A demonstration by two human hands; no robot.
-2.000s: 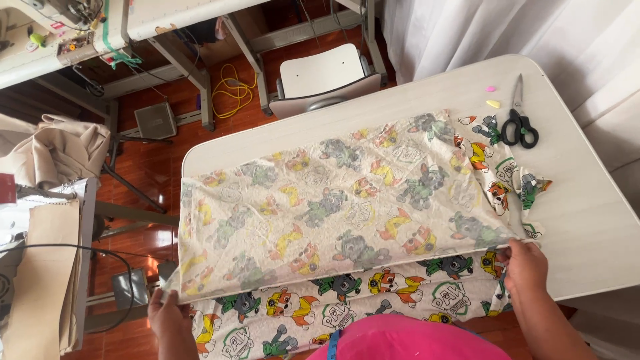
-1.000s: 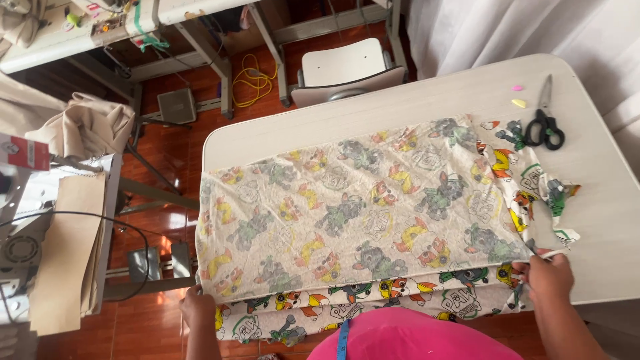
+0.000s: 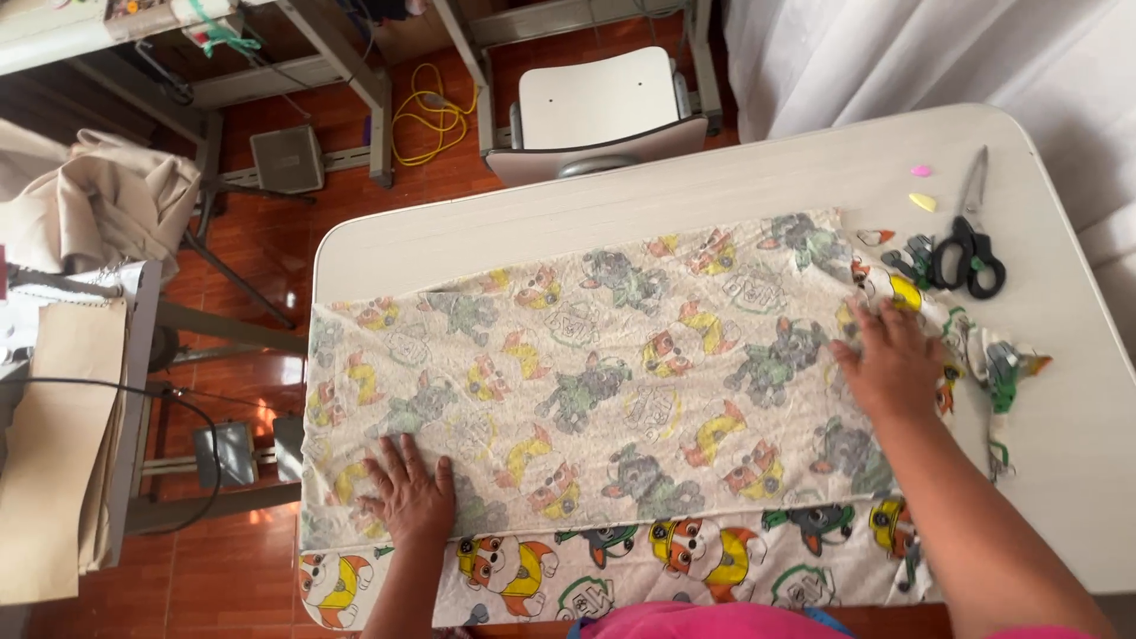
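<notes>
A printed fabric (image 3: 612, 382) with cartoon dogs lies folded on the white table, its paler reverse side up; a brighter printed layer (image 3: 621, 559) shows along the near edge. My left hand (image 3: 410, 493) rests flat on the fabric's lower left, fingers spread. My right hand (image 3: 892, 359) lies palm down at its right edge, fingers apart, beside crumpled printed scraps (image 3: 998, 373). Neither hand grips anything. Black-handled scissors (image 3: 967, 240) lie beyond my right hand, blades pointing away and handles partly over the scraps. Pink chalk (image 3: 921, 171) and yellow chalk (image 3: 923, 202), or similar small pieces, lie left of them.
A white chair (image 3: 599, 102) stands behind the table (image 3: 417, 244). Pale curtains (image 3: 852, 62) hang at the right. At left are beige cloth (image 3: 106, 200) and brown paper pieces (image 3: 67, 444) on another table. A yellow cord (image 3: 435, 115) lies on the tiled floor.
Both hands have let go of the fabric's near corners and moved farther onto it, now lying flat. The fabric's upper layer remains spread over the brighter printed layer.
</notes>
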